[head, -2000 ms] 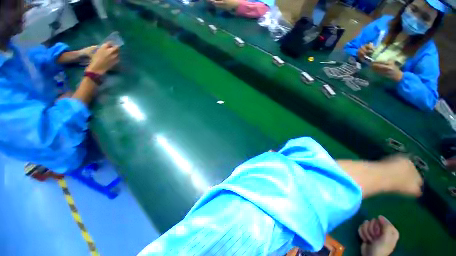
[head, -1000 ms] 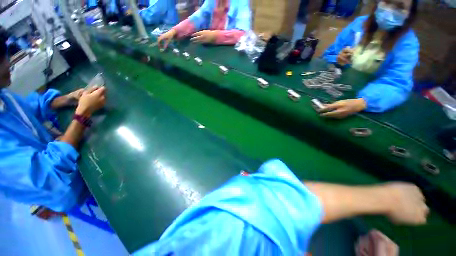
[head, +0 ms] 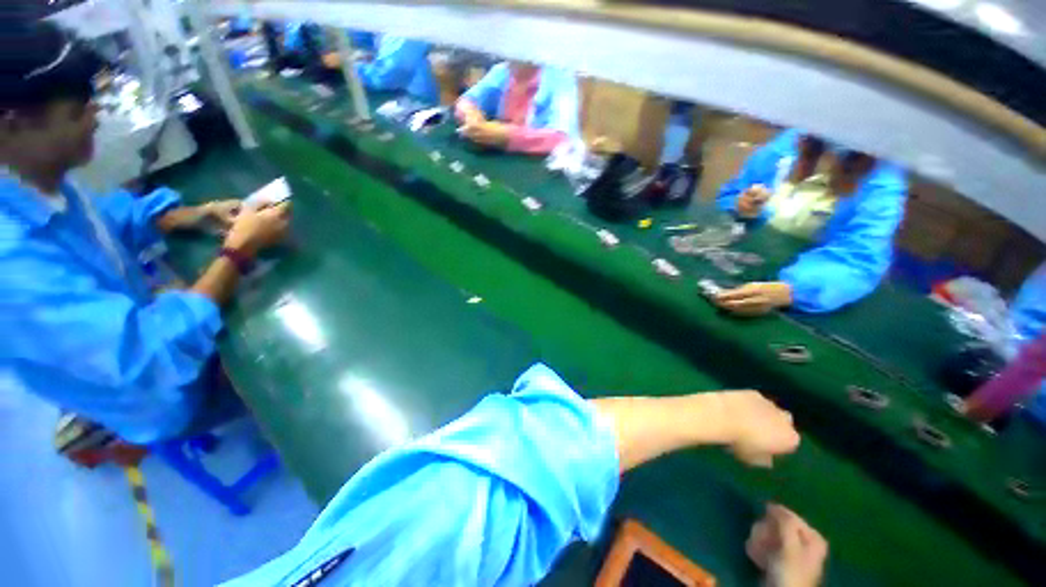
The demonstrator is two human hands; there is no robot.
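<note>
An orange-brown fixture frame [head: 652, 560] with a dark centre lies on the green bench at the bottom, cut off by the picture's edge. My left forearm, in a blue sleeve, reaches right across the bench. My left hand [head: 762, 428] is above and right of the frame, its fingers curled and their undersides hidden. My right hand [head: 789, 548] is low in the picture, right of the frame, with curled fingers, partly blurred. Neither hand touches the frame. I see nothing held in either hand, but the inside of each grip does not show.
A worker [head: 103, 275] at left holds a flat pale part [head: 268, 193]. Across the brighter green strip [head: 516, 287], a worker [head: 843, 241] touches one of several small metal parts in a row. A heap of small parts [head: 705, 239] and black items [head: 619, 186] lie there. A pale overhead beam crosses the top.
The view has tilted up, bringing in the overhead beam and more of the frame. Both my hands appear further left. The opposite worker's hand has come down to the row of parts.
</note>
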